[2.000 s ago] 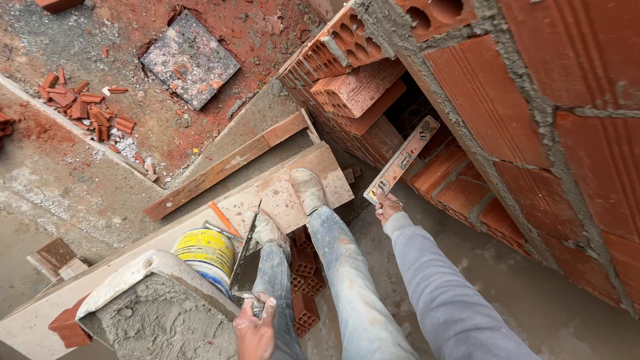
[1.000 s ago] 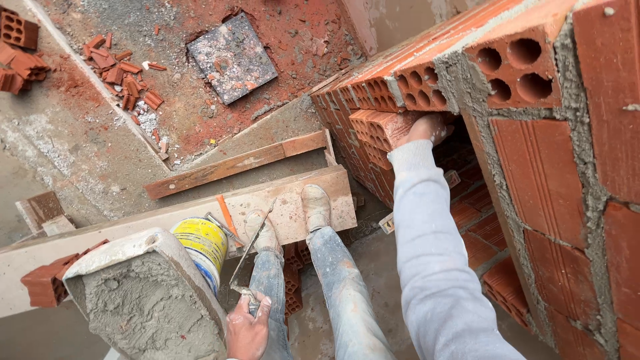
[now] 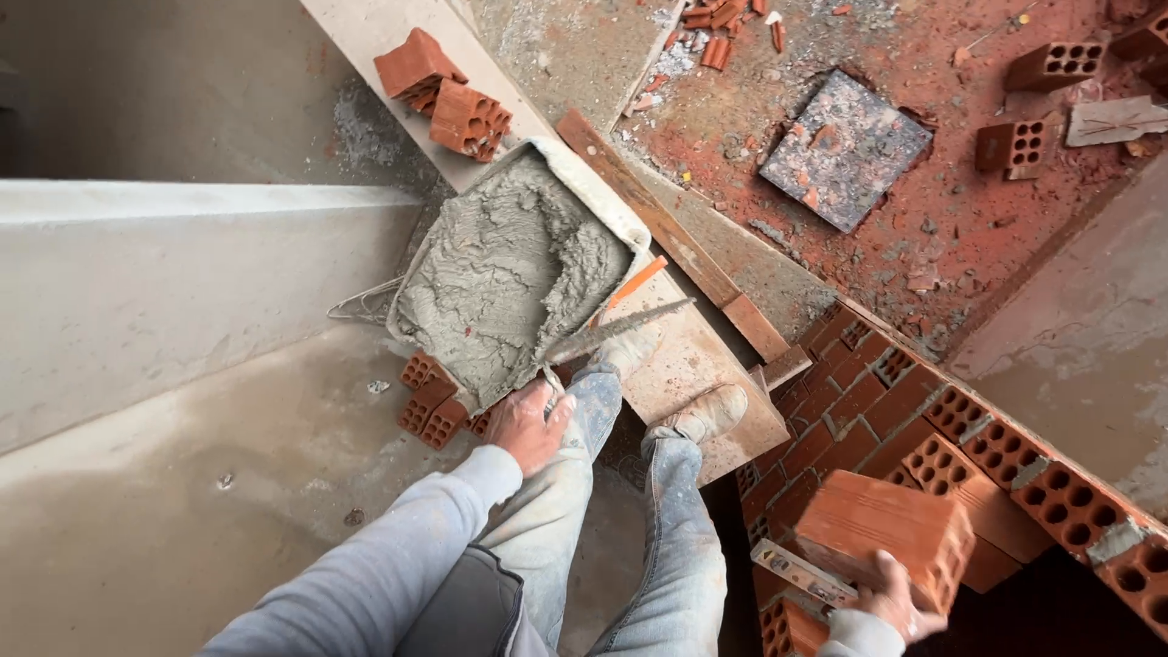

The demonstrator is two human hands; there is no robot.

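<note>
My left hand [image 3: 532, 427] is closed on the handle of a mortar-smeared trowel [image 3: 620, 330], whose blade lies over the near right edge of a tub of grey mortar [image 3: 497, 265]. At the lower right, my right hand [image 3: 892, 602] holds a hollow clay brick [image 3: 881, 534]. A spirit level [image 3: 803, 573] lies beside that hand, partly under the brick; whether the fingers touch it I cannot tell. Behind the held brick, another hollow brick [image 3: 944, 470] juts from the brick wall [image 3: 1063, 493].
My boots stand on a scaffold plank [image 3: 671, 365]. Two broken bricks [image 3: 470, 119] lie at its far end, and stacked bricks [image 3: 429, 406] are below the tub. A wooden board [image 3: 675, 237] runs alongside. A dark opening [image 3: 1049, 611] is at the lower right.
My right hand, at the brick beside the wall a second ago, now holds a brick away from it. My left hand and trowel have moved to the mortar tub. The view has turned strongly.
</note>
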